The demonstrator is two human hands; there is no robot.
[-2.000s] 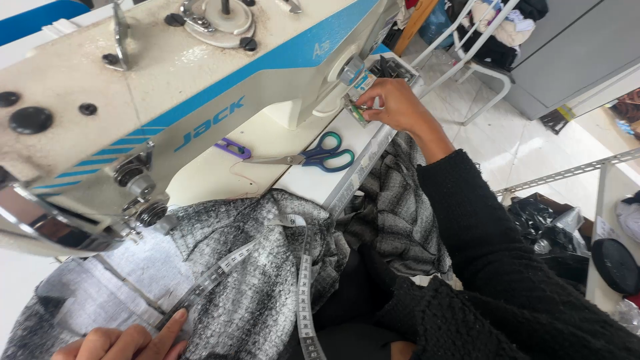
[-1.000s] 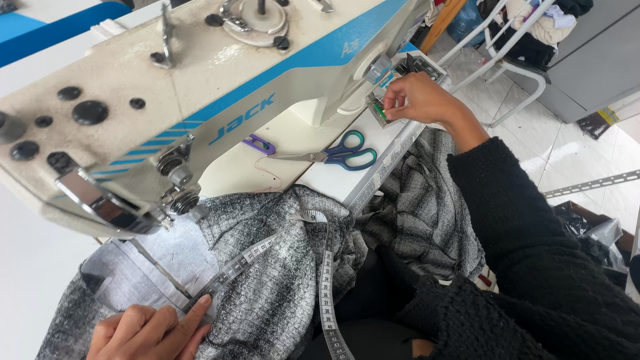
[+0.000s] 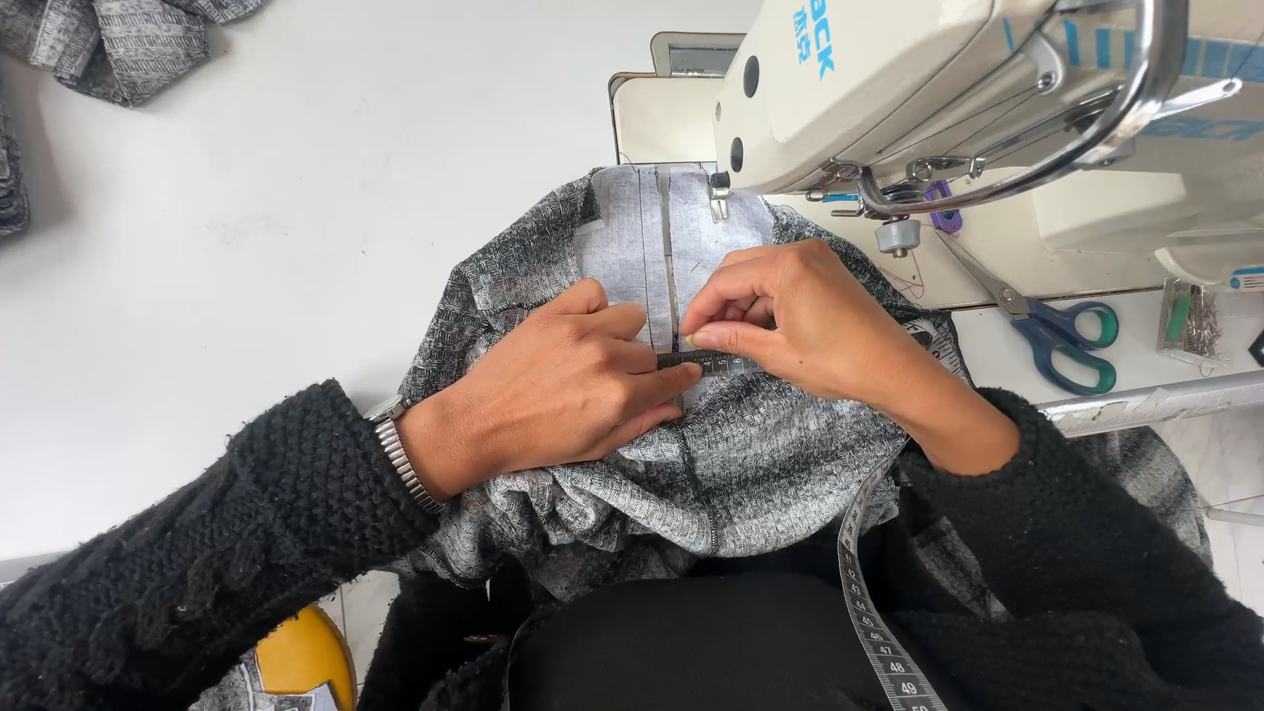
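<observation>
My left hand (image 3: 583,385) presses flat on a grey knit garment (image 3: 780,464), its fingertips on the end of a tape measure (image 3: 874,602). The tape lies across a seam in the light backing fabric (image 3: 614,242), passes under my right wrist and hangs down at the front. My right hand (image 3: 780,316) pinches a small pin, its yellowish head between thumb and forefinger, at the seam just above the tape. The pin's shaft is too small to make out clearly. The sewing machine (image 3: 869,89) stands above the garment at the upper right.
Scissors (image 3: 1062,341) with blue-green handles lie right of my right hand, beside a clear box of pins (image 3: 1192,321). A purple thread snipper (image 3: 945,207) is on the machine bed. More grey fabric (image 3: 128,44) lies at the table's upper left. A yellow round object (image 3: 306,657) shows below.
My right hand has come from the pin box to the seam beside my left hand, now with a small pin. My left hand remains at the tape. The view has swung left.
</observation>
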